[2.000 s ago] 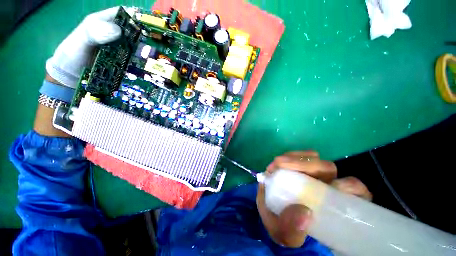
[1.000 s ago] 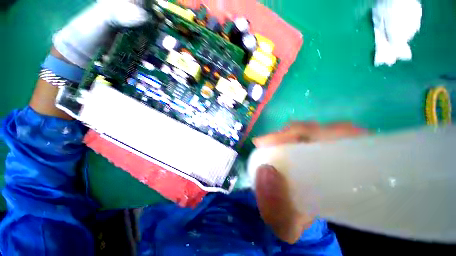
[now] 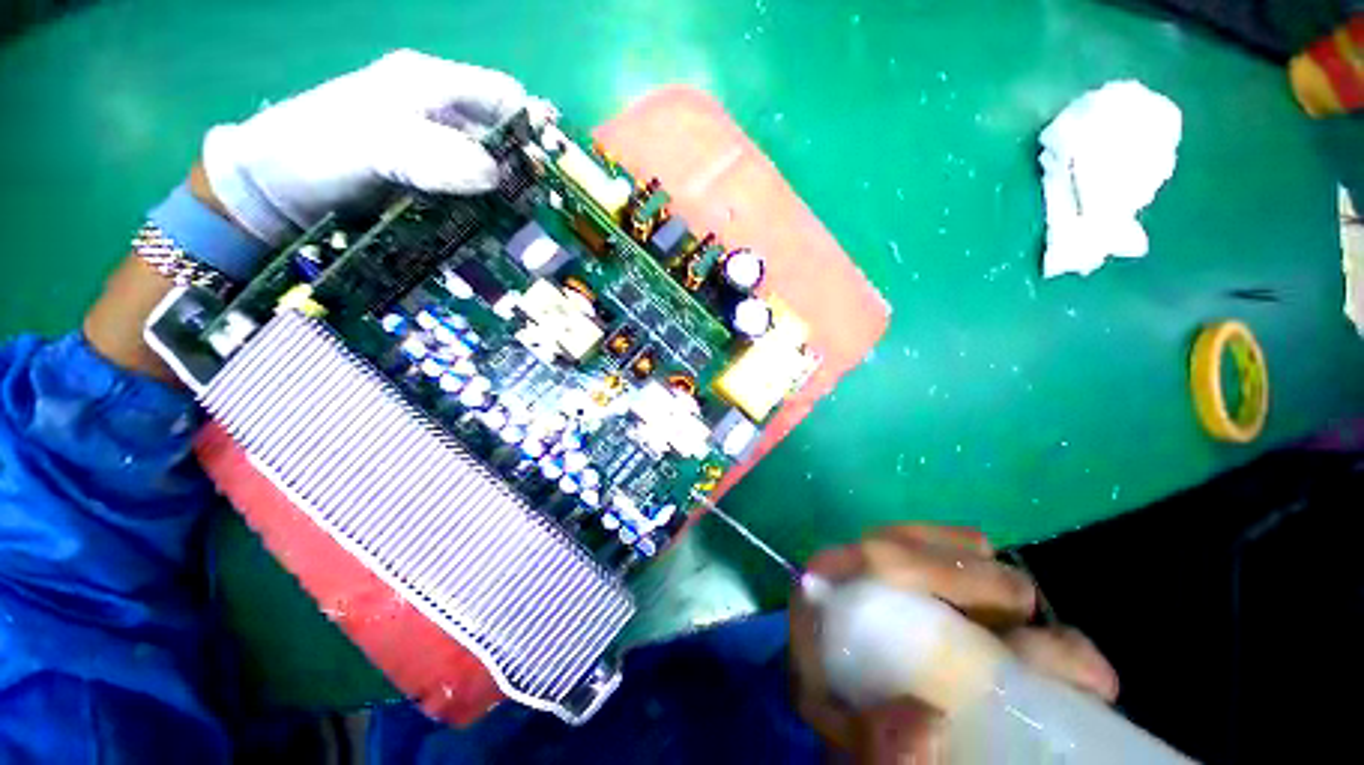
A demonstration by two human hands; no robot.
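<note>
A green circuit board assembly point(image 3: 524, 359) lies tilted over a red foam pad point(image 3: 748, 194). A silver finned heatsink point(image 3: 419, 493) runs along its near-left edge, with a pale metal bracket point(image 3: 404, 593) beside it. My left hand point(image 3: 367, 150), in a white glove, grips the board's upper left edge. My bare right hand point(image 3: 928, 628) is closed around a large translucent white dispensing syringe point(image 3: 957, 658). Its thin dispensing needle point(image 3: 756, 543) points at the board's right edge, its tip at or very near small parts there; contact cannot be told.
A crumpled white cloth point(image 3: 1107, 172) lies on the green bench mat point(image 3: 957, 404) at the upper right. A yellow tape roll point(image 3: 1230, 383) lies below it, near a thin dark tool point(image 3: 1234, 295). A red-yellow object point(image 3: 1331, 72) is cut off at the top right corner.
The board has turned clockwise in the view, and the glove shows more fully. The needle tip has moved from the heatsink's right end up to the board's right edge.
</note>
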